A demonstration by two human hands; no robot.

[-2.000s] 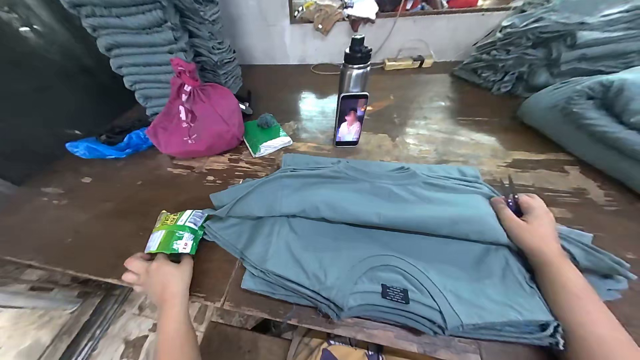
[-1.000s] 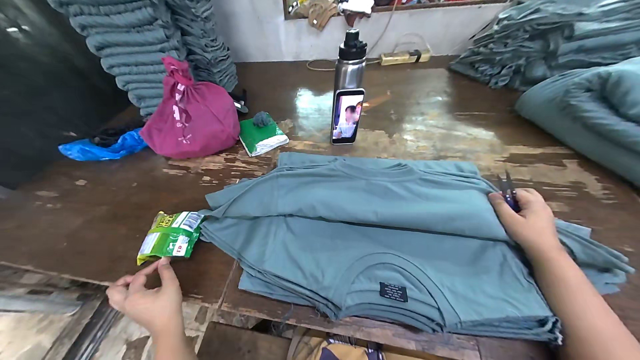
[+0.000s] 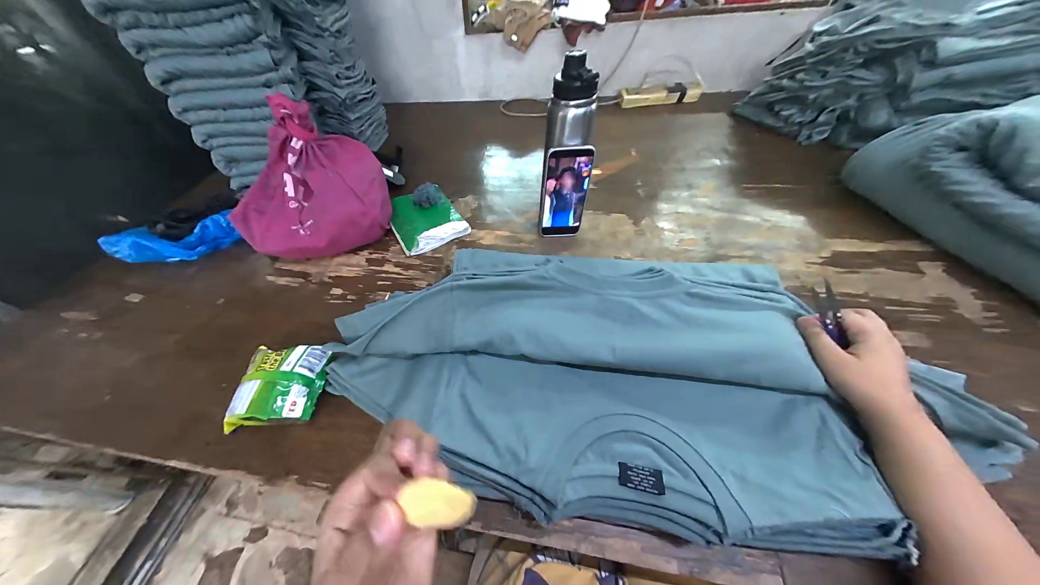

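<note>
My left hand (image 3: 382, 508) is raised near the table's front edge, pinching a yellow chip (image 3: 436, 503) between thumb and fingers. Behind it a green and yellow snack packet (image 3: 278, 387) lies on the table, touching the sleeves of the shirts. My right hand (image 3: 865, 357) rests on the right side of a pile of grey-green T-shirts (image 3: 617, 341), closed around small dark-handled thread snips (image 3: 832, 318) whose blades point away from me. A black neck label (image 3: 641, 478) with writing shows inside the front collar.
A phone (image 3: 567, 192) leans on a steel bottle (image 3: 572, 114) behind the shirts. A magenta drawstring bag (image 3: 321, 191), a blue plastic bag (image 3: 175, 240) and a green packet (image 3: 429, 218) stand at the left. Garment stacks (image 3: 215, 89) rise behind; more folded fabric (image 3: 959, 183) lies right.
My left hand has come away from the snack packet toward me and now holds a yellow chip. My right hand has stayed on the shirts with the snips.
</note>
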